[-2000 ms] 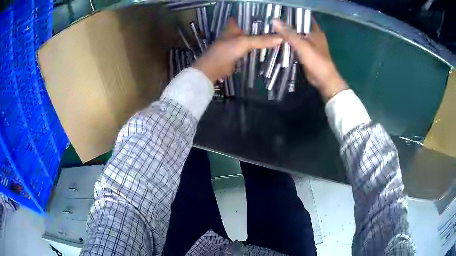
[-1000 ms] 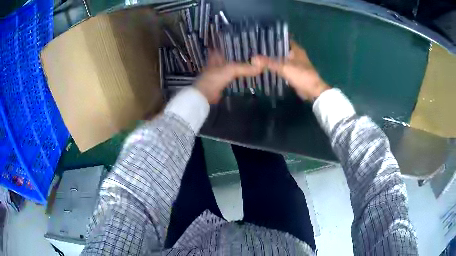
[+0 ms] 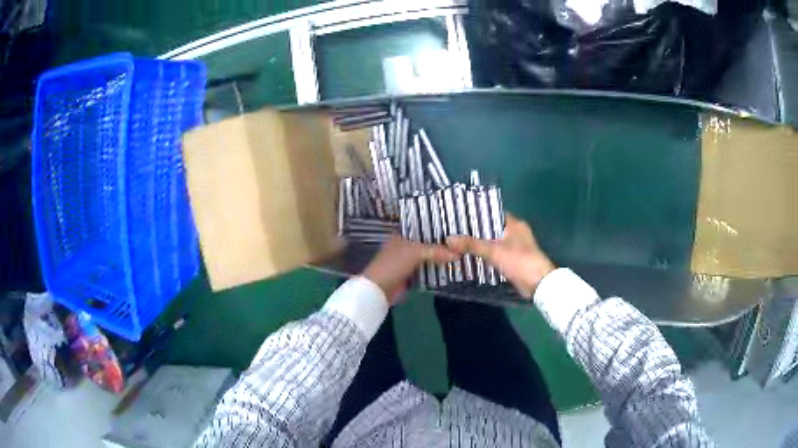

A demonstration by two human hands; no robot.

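Note:
A row of silvery metal tubes [image 3: 451,213] lies side by side between my hands, near the front edge of the dark green outfeed tray [image 3: 604,192]. My left hand [image 3: 400,263] grips the row at its left side and my right hand [image 3: 518,254] at its right side. Both thumbs lie across the tubes and meet near the middle. More loose tubes [image 3: 389,157] lie in a jumble on the tray behind and to the left of the row. My palms and the underside of the row are hidden.
A brown cardboard sheet [image 3: 254,197] stands bent at the tray's left end, another [image 3: 748,197] lies at its right end. Blue crates [image 3: 162,192] stand at the far left. A black plastic bag [image 3: 569,52] lies behind the tray. A grey box [image 3: 171,407] is at lower left.
My hands have pressed the tubes into an even row and drawn it towards me, away from the loose tubes. The view has shifted, so more beyond the tray shows.

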